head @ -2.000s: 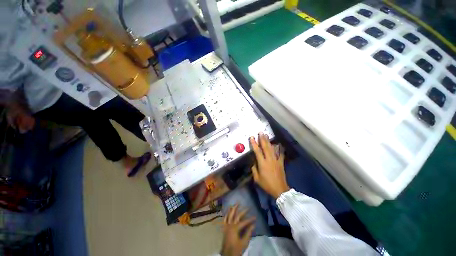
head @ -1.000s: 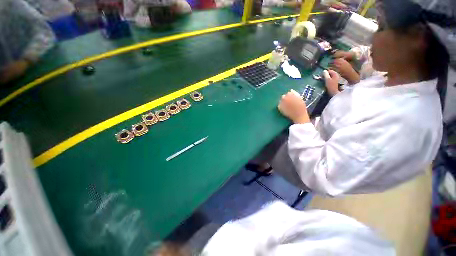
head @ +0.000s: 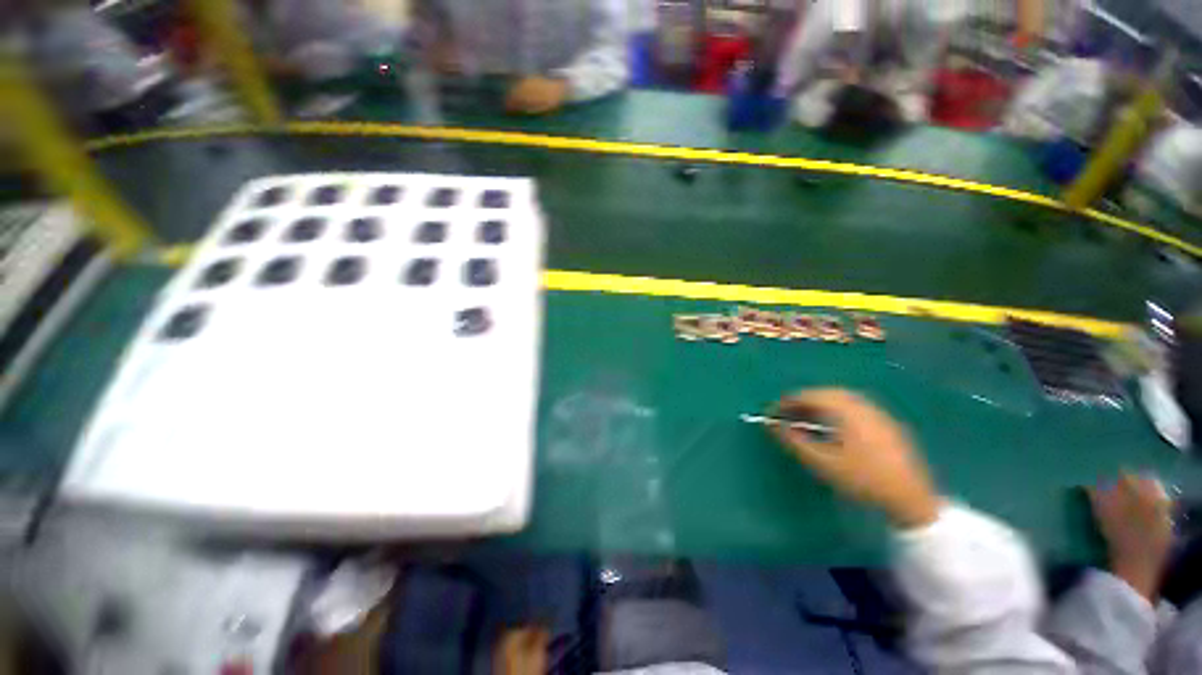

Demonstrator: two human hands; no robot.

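Note:
My right hand point(head: 863, 455) is over the green mat, its fingers closed on a slim white pick point(head: 791, 423) whose tip points left. My left hand point(head: 525, 650) is at the bottom edge, small, blurred and cut off; what it does cannot be told. A row of several copper-coloured metal cases point(head: 778, 327) lies on the mat by the yellow tape, beyond my right hand. A shiny clear film point(head: 609, 442) lies on the mat left of my right hand. The picture is blurred.
A white foam tray point(head: 330, 422) with black housings in its far rows stands at the left. The machine's corner point(head: 198, 613) shows at the lower left. A dark grid tray point(head: 1065, 360) lies at the right, near another person's hand point(head: 1131, 521). People sit across the line.
The view has swung from the machine to the bench, now with the foam tray at left. The white pick, lying on the mat a second ago, is now in my right hand.

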